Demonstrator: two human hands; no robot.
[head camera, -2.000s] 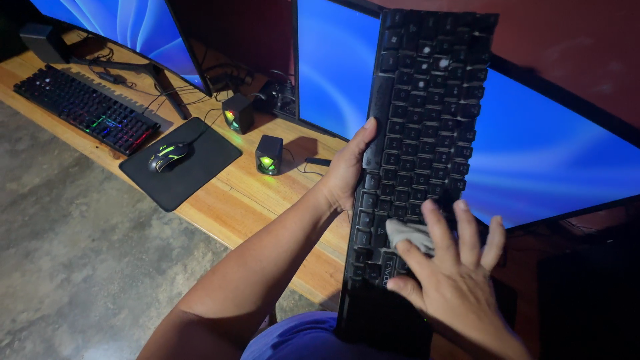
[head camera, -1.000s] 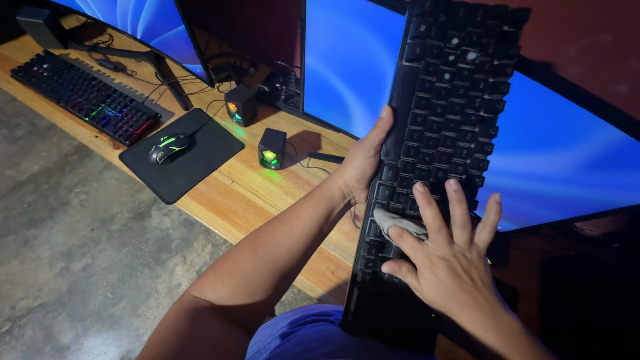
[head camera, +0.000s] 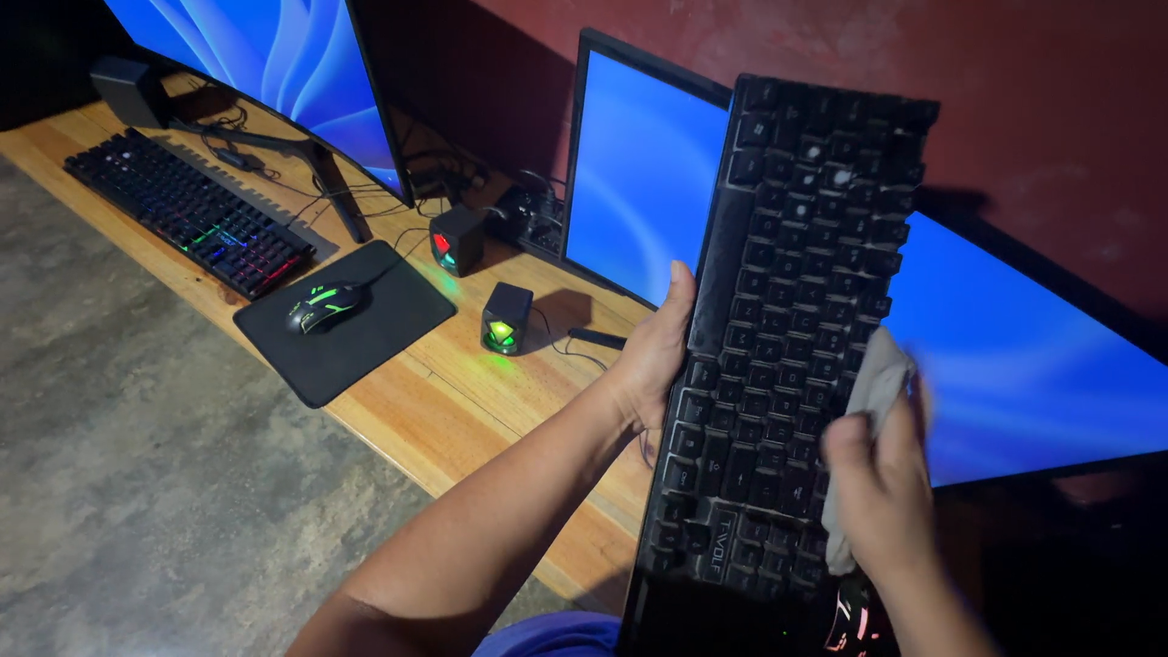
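Observation:
A black T-Wolf computer keyboard (head camera: 785, 347) is held up on end, tilted, in front of a monitor. My left hand (head camera: 655, 351) grips its left long edge, the thumb along the edge and the fingers hidden behind. A light grey cloth (head camera: 871, 392) is pinched in my right hand (head camera: 881, 484), which is slightly blurred. The cloth lies against the keyboard's right long edge, beside the keys. White spots show on several keys near the upper end.
Behind the keyboard stands a lit monitor (head camera: 1031, 365). On the wooden desk (head camera: 411, 401) are a second monitor (head camera: 265, 64), a backlit keyboard (head camera: 196, 214), a mouse (head camera: 324, 306) on a black mouse pad (head camera: 365, 365), small lit speakers (head camera: 506, 319) and cables.
My right hand has moved with the cloth from the keys near the lower end to the keyboard's right edge. My left hand still holds the keyboard.

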